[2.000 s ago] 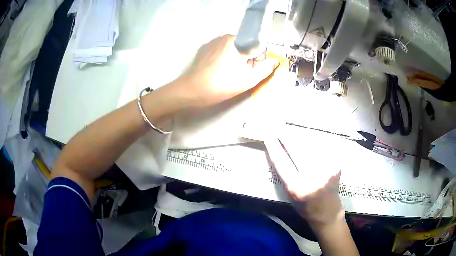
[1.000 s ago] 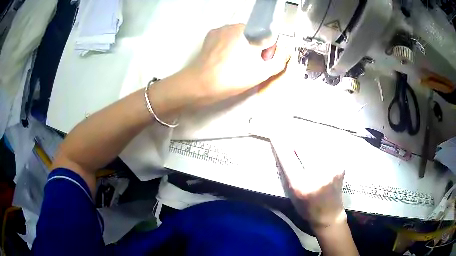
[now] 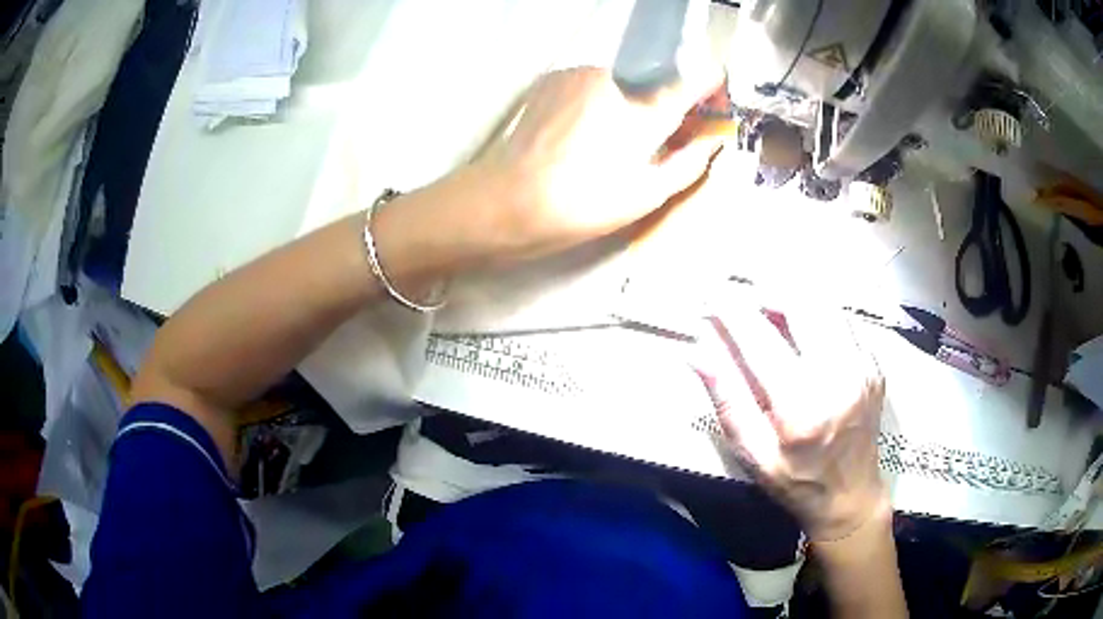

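The white-grey sewing machine head [image 3: 835, 73] stands at the upper right, with its presser foot area washed out by glare. My left hand [image 3: 587, 157] lies just left of the needle area on a pale fabric piece [image 3: 484, 290], fingertips close to the metal parts. Its thumb and fingers are near together, but glare hides whether they pinch cloth. My right hand [image 3: 798, 387] rests, palm down with fingers somewhat spread, on the bright surface near the table's front edge. The cloth edge near its fingertips is washed out.
A grey lamp [image 3: 651, 42] hangs over my left fingers. Black-handled scissors [image 3: 994, 254], snips [image 3: 968, 351] and a thin dark stick [image 3: 1045, 327] lie at the right. A stack of white pieces [image 3: 248, 61] is upper left. Ruler markings [image 3: 496, 359] line the front edge.
The view has shifted, so the machine and tools sit farther right. My right hand's fingers have spread and bent. My left hand stays beside the needle area.
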